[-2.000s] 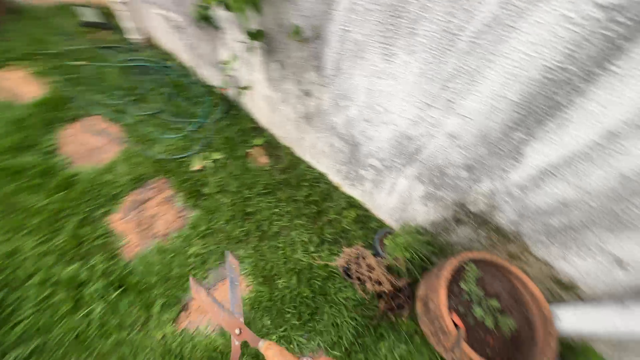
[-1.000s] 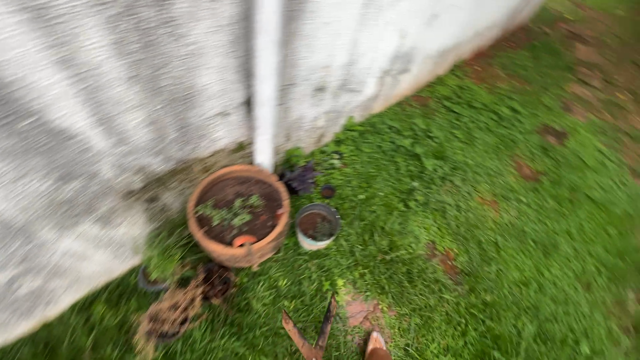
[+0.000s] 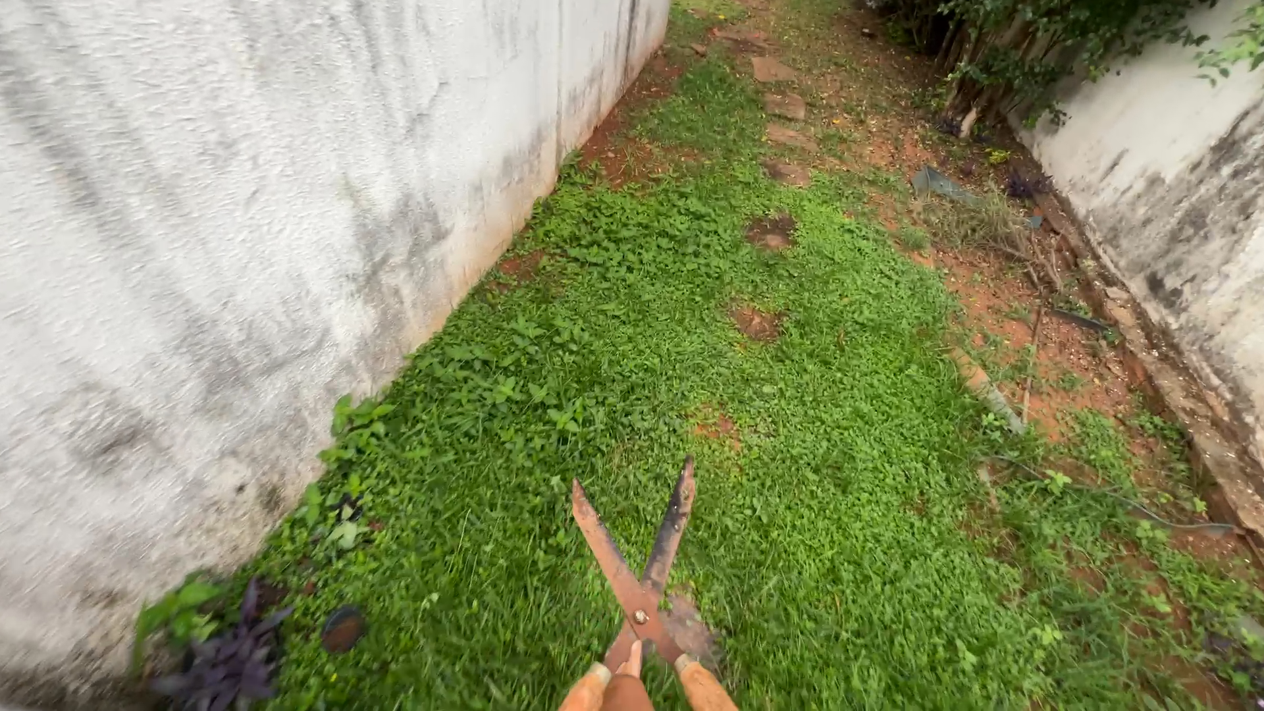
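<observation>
Rusty hedge shears (image 3: 640, 614) point forward over the grass at the bottom centre, their two blades spread apart in a V and joined at a pivot bolt. Their orange-brown handles run out of the bottom edge. Between the handles shows a brown shape with a paler tip, and I cannot tell what it is. Neither of my hands can be seen, so the grip on the handles is hidden. Grass and low leafy weeds (image 3: 513, 385) lie beyond the blades.
A stained white wall (image 3: 247, 247) borders the left, with a purple-leaved plant (image 3: 232, 657) at its foot. Stepping stones (image 3: 787, 135) lead away. At right are a low kerb (image 3: 1175, 395), a pale pipe-like piece (image 3: 987, 390), a thin hose or cable (image 3: 1116, 499), and another wall (image 3: 1155, 148).
The view has swung right along the wall. The terracotta pot and the small pot beside it have left the frame. The shears stay in front with their blades apart.
</observation>
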